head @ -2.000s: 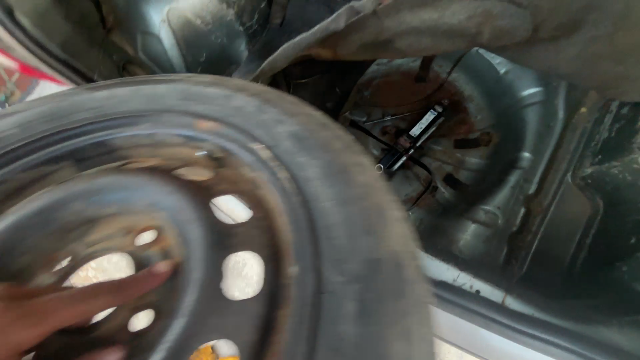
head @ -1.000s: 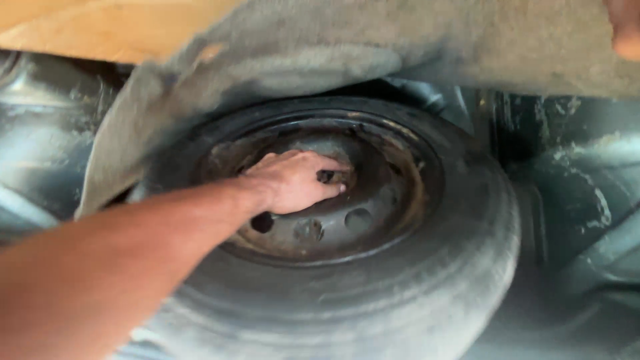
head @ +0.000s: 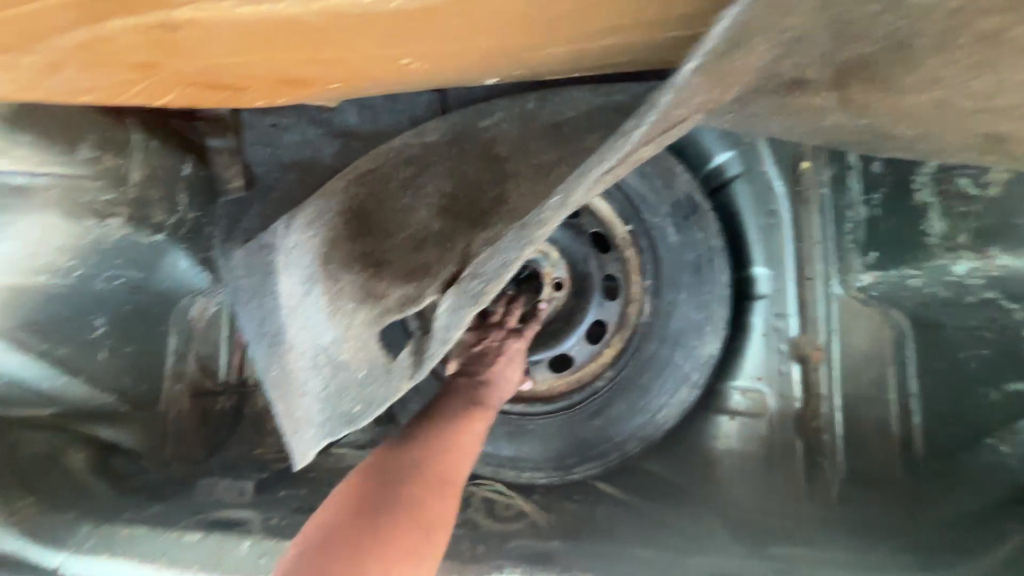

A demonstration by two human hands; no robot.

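Observation:
My left hand (head: 496, 350) reaches in from below, with its fingers spread over the hub of a spare wheel's steel rim (head: 624, 320). The fingertips are near the centre hole, and part of the hand lies in the mat's shadow. The black tyre (head: 692, 264) sits flat in the round well of a car boot. A worn grey-brown boot mat (head: 416, 216) is folded over the wheel's upper left side and hides that part. My right hand is not in view.
An orange-tan panel or covering (head: 336, 48) spans the top left. Bare, scuffed metal body panels (head: 96, 304) flank the well, and a rusty seam (head: 812, 344) runs down its right side. A thin looped cord or wire (head: 504, 504) lies below the tyre.
The wheel, tilted up outside the well two seconds ago, now lies in it. The mat hangs farther over the wheel. The hand at the upper right one second ago is out of view.

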